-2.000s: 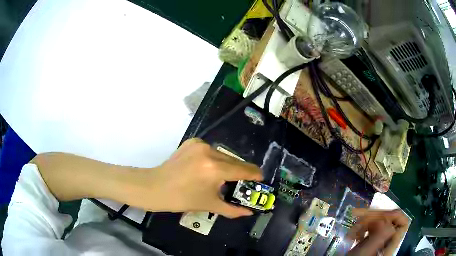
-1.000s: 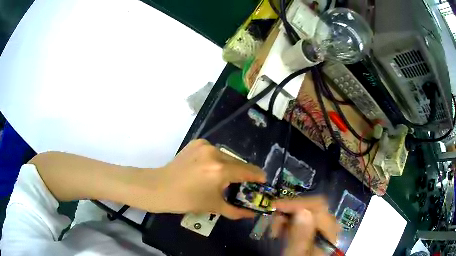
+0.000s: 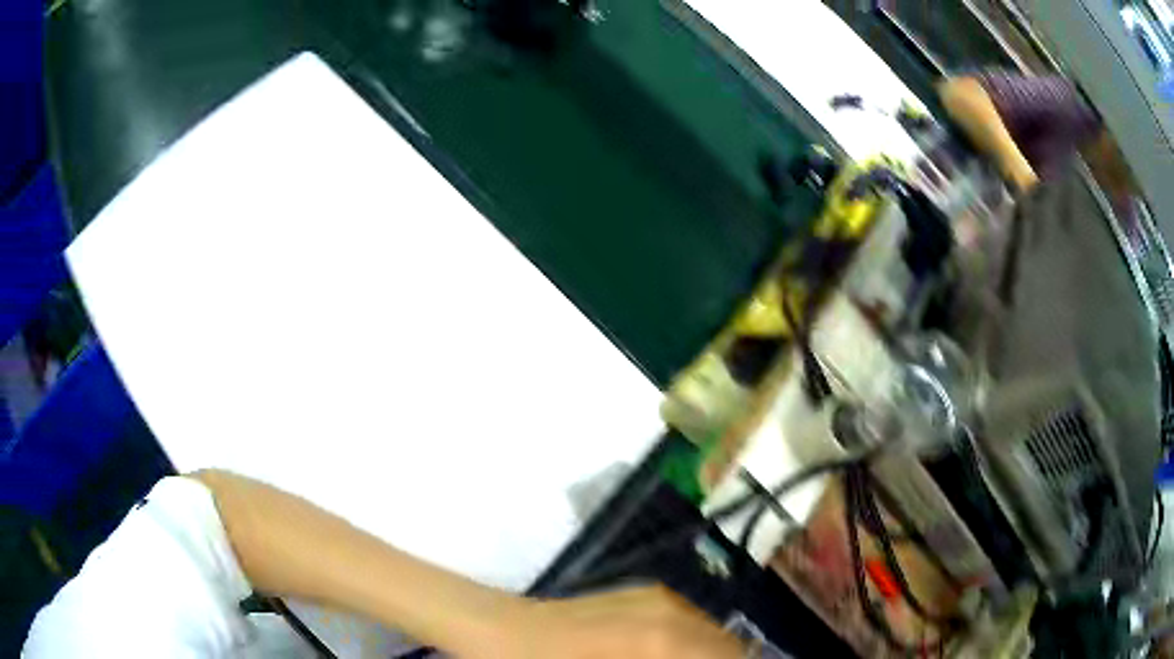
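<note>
My left hand [image 3: 633, 623] is blurred at the bottom edge, with its fingers cut off by the frame. A small pale, blurred bit shows at its fingertips, but I cannot tell whether it is the adapter unit. My left forearm [image 3: 373, 575] lies over the lower part of the large white sheet [image 3: 348, 309]. My right hand is out of the picture. Only a strip of the black work surface [image 3: 644, 525] shows, beside the sheet's lower right corner.
Dark green bench [image 3: 579, 167] lies beyond the sheet. At right are the yellow-and-black taped edge [image 3: 760, 322], black cables [image 3: 863, 515], red clip [image 3: 883, 578], glass bulb [image 3: 924, 397] and grey instrument [image 3: 1049, 309]. Another person's forearm [image 3: 989, 129] shows at upper right. Blue crates [image 3: 77, 399] are at left.
The view has swung up, so the bench and another person's arm show. The adapter, right hand and probe have left the picture, and my left hand sits at the bottom edge.
</note>
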